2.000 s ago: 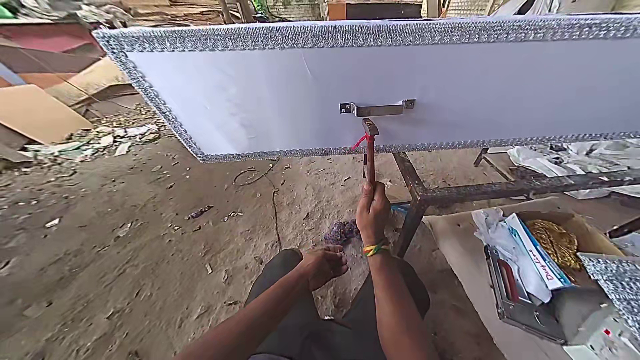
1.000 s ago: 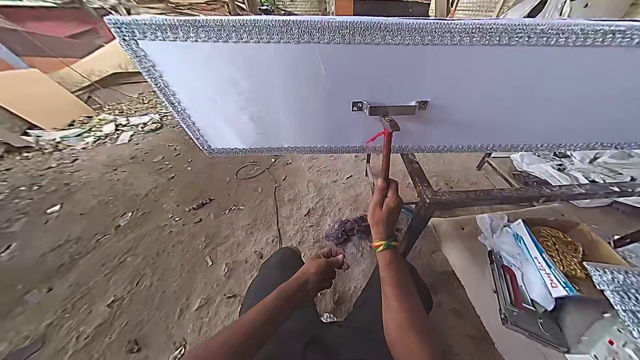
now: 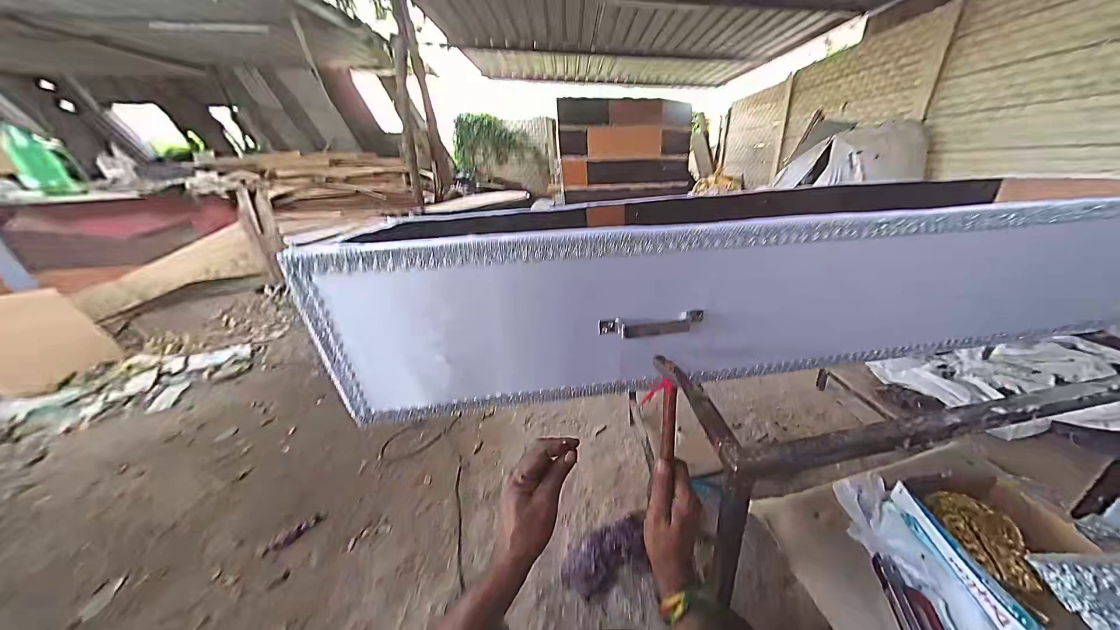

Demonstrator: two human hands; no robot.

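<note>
A long white cloth-covered coffin with silver fringed trim spans the head view. A metal handle is fixed to its side, with a bracket at each end. Below that handle my right hand grips the wooden shaft of a hammer, its head up and a red strip tied near the top. My left hand is raised left of the hammer, thumb and fingertips pinched together; whether something small is between them cannot be told. Neither hand touches the coffin.
A dark metal stand supports the coffin. At lower right is a cardboard box holding gold-coloured trim and packets. A purple tangled bundle and a cable lie on the dirt ground. Scrap boards and debris are at left.
The view has tilted up, showing the yard and the coffin's open top. The hammer head was at the handle and is now below it. My left hand has risen from near my knee.
</note>
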